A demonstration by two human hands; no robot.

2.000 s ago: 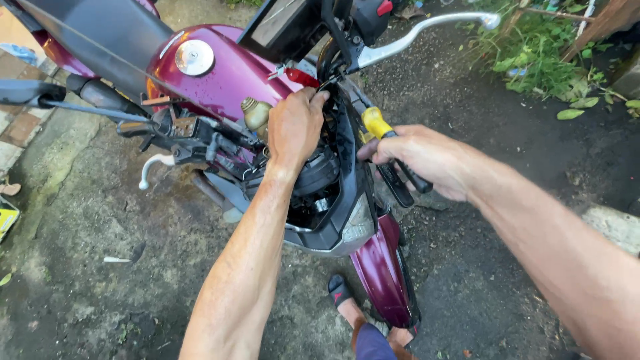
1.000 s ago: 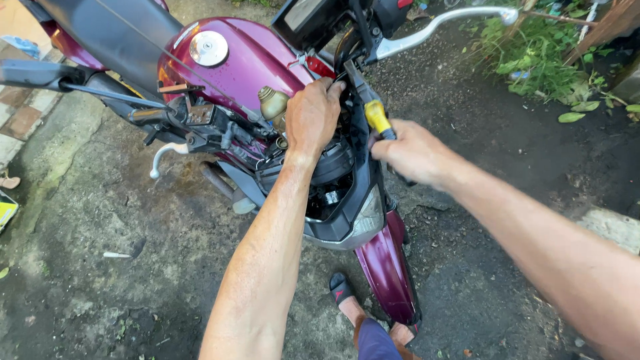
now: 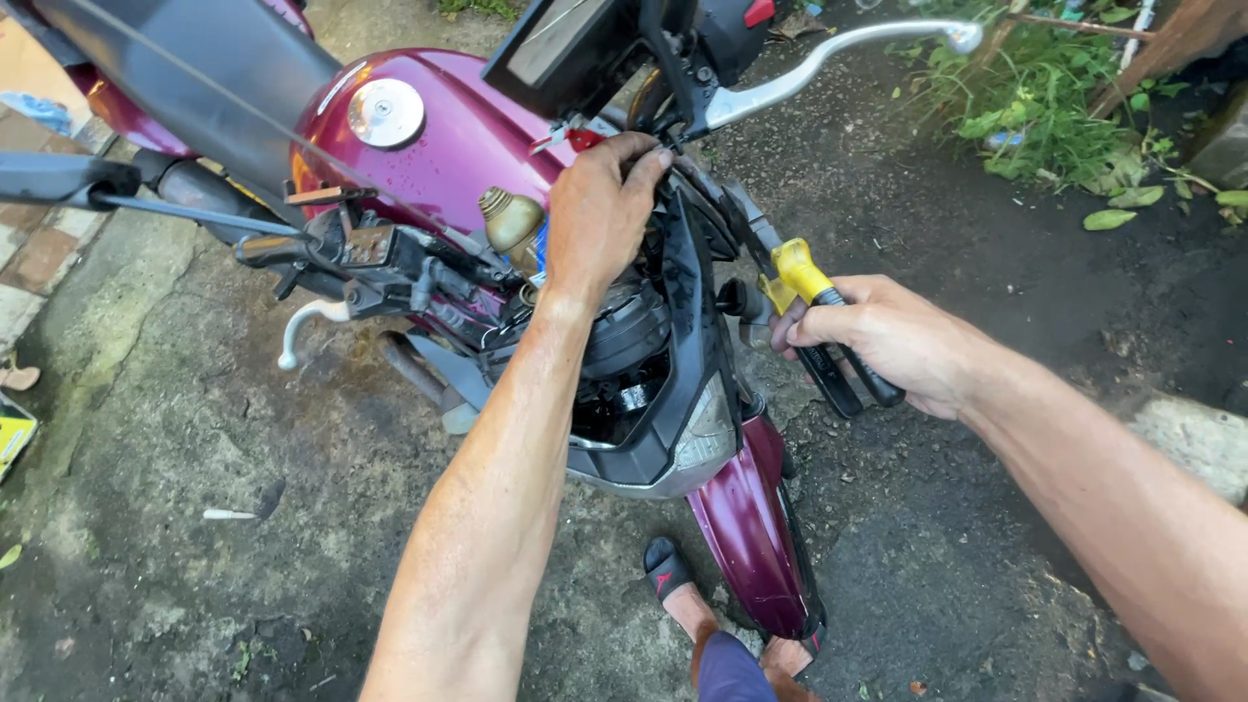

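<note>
A purple motorcycle with its front opened up stands in front of me, its fuel tank [image 3: 458,117] at the upper left. My left hand [image 3: 604,210] reaches in at the handlebar, fingertips pinched together by dark cables near a red part [image 3: 585,138]; whether it grips a cable cannot be told. In my right hand [image 3: 877,331] is a pair of pliers with yellow and black handles [image 3: 804,273]; their jaws point up and left, beside the cables. Below both hands lies the headlight housing [image 3: 702,429], above the purple front fender [image 3: 756,546].
A silver lever [image 3: 838,63] juts out at the upper right, and a second lever [image 3: 310,327] at the left. A mirror [image 3: 68,180] extends to the left edge. A brownish bottle-shaped part [image 3: 512,219] sits by the tank. Weeds [image 3: 1043,107] grow at the upper right.
My left hand stays at the cables near the handlebar. The pliers remain in my right hand, and their two handles show spread again after one hid behind the hand a second ago.
</note>
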